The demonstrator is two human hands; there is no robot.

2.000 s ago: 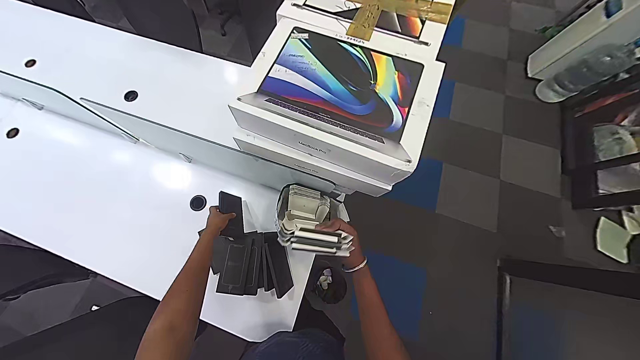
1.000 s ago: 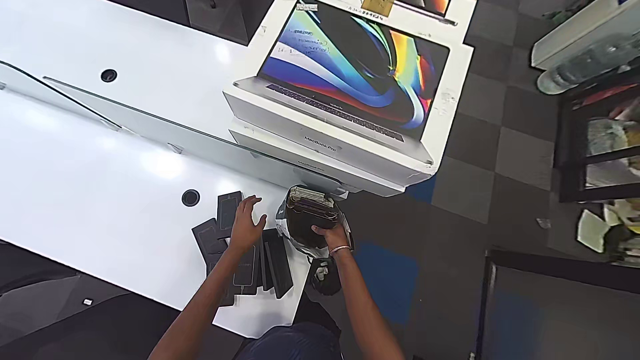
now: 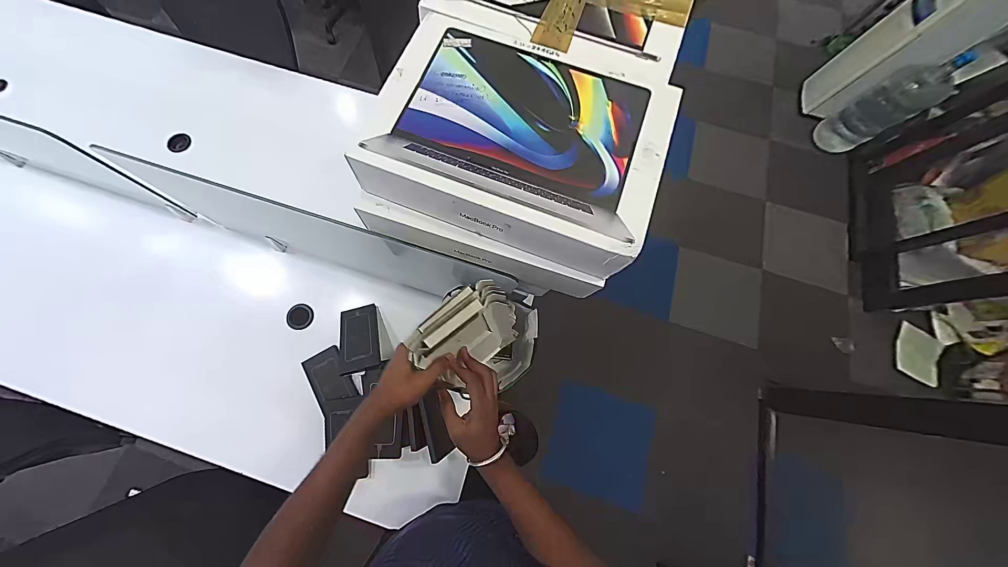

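Observation:
A stack of cream-coloured molded trays or inserts (image 3: pixel 465 327) is tilted over a container with a pale liner (image 3: pixel 524 354) at the desk's corner. My left hand (image 3: pixel 405 382) grips the near left end of the stack. My right hand (image 3: pixel 472 409), with a bracelet at its wrist, has its fingertips at the stack's lower edge; whether it grips is hard to tell. Several flat black boxes (image 3: pixel 360 339) lie in a loose pile on the white desk, left of and partly behind my hands. The inside of the container is mostly hidden.
Large laptop boxes (image 3: pixel 504 157) are stacked behind the container, beside a low glass divider (image 3: pixel 315 228). A round cable hole (image 3: pixel 300 316) is in the desk. To the right are carpet tiles, a large plastic bottle (image 3: pixel 886 106) and a dark rack (image 3: pixel 874 268).
The left hand has moved right from the black boxes onto the pale stack. A second ago the right hand was at a dark stack in the container; now it is at the pale stack's edge.

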